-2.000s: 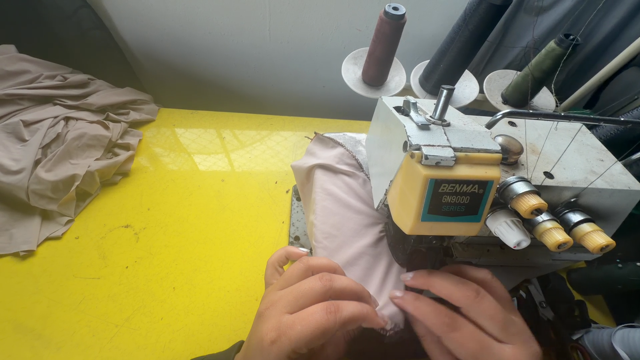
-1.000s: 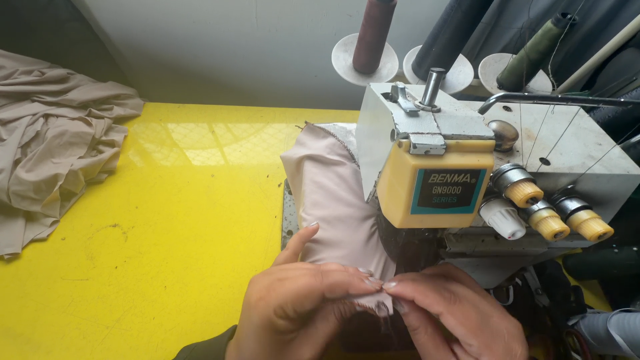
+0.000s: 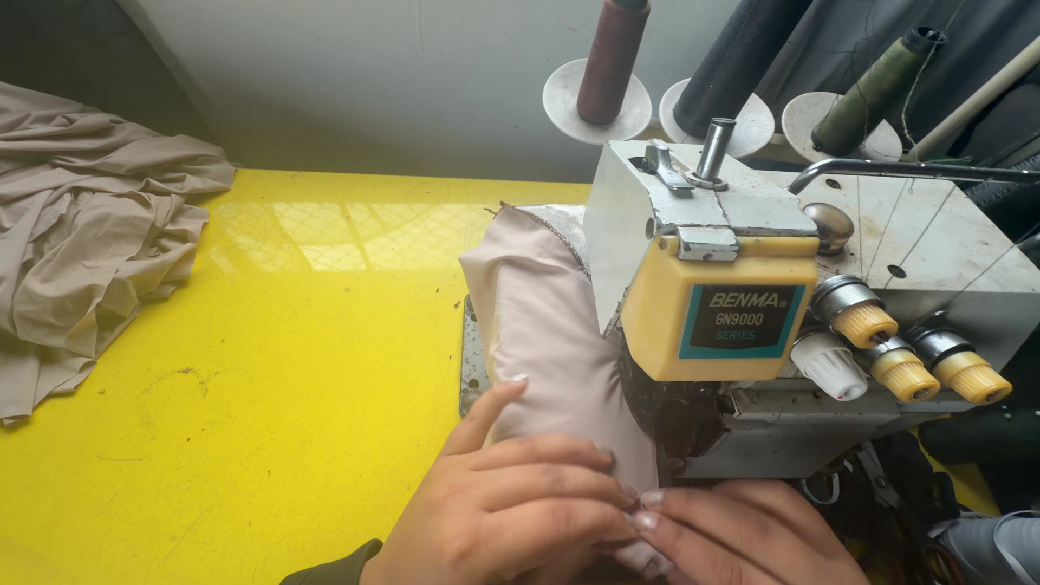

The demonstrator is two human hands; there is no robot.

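Observation:
A light pink fabric piece (image 3: 556,325) lies along the left side of a Benma overlock sewing machine (image 3: 715,317), its near part beside the dark presser area. My left hand (image 3: 520,504) rests over the near end of the fabric, index finger stretched out on it, the other fingertips pinching its edge. My right hand (image 3: 747,528) pinches the same edge, its fingertips touching those of my left hand. A dark overlocked seam runs along the fabric's far right edge. The needle and presser foot are hidden behind the yellow cover.
A heap of beige fabric (image 3: 89,236) lies at the left on the yellow table (image 3: 284,422). Thread cones, brown (image 3: 615,65), black (image 3: 731,73) and green (image 3: 877,89), stand behind the machine. Tension knobs (image 3: 902,378) stick out at its front right. A pale wall rises behind the table.
My fingertips were a little apart two seconds ago and now meet at the fabric's edge. My left fingers have spread lower over the fabric since one second ago.

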